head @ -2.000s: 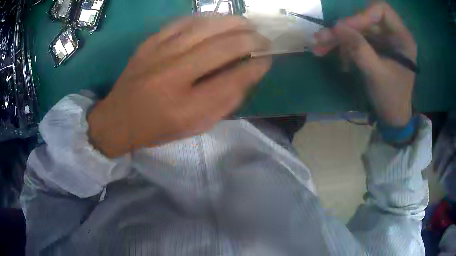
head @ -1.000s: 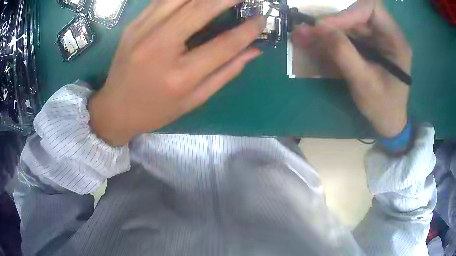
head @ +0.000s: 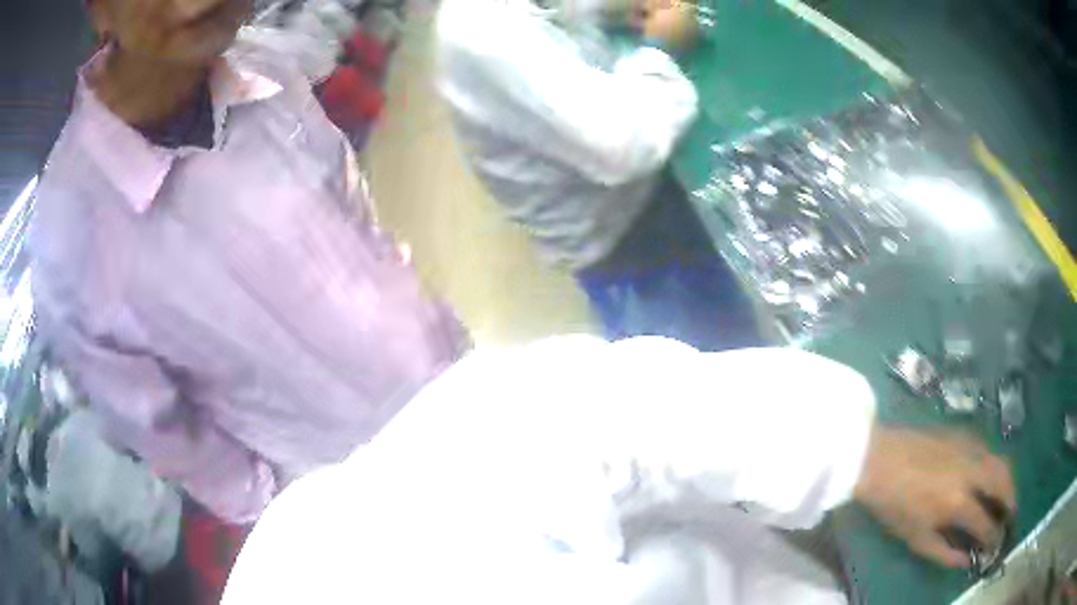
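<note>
My left hand (head: 939, 496) is bare and rests low at the right of the picture. Its fingers are curled on a small dark device assembly (head: 980, 551), mostly covered by the fingers and blurred. Several waiting assemblies (head: 959, 388) lie loose on the green mat (head: 880, 577), farther up than the hand. A large clear blister tray (head: 815, 219) with black and silver parts lies beyond them. My right hand is not in view. The pale edge of a sheet or strip (head: 1039, 555) shows at the lower right.
A person in a pink shirt (head: 236, 296) stands close at the left. Another worker in a pale smock (head: 567, 118) sits at the bench, upper middle. A yellow line (head: 1025, 213) and a white line (head: 844, 41) mark the mat. Red items (head: 354, 89) show at the upper left.
The view has swung far to the left, bringing the people and the whole blister tray in. My right hand, the tweezers and most of the white sheet have left the picture.
</note>
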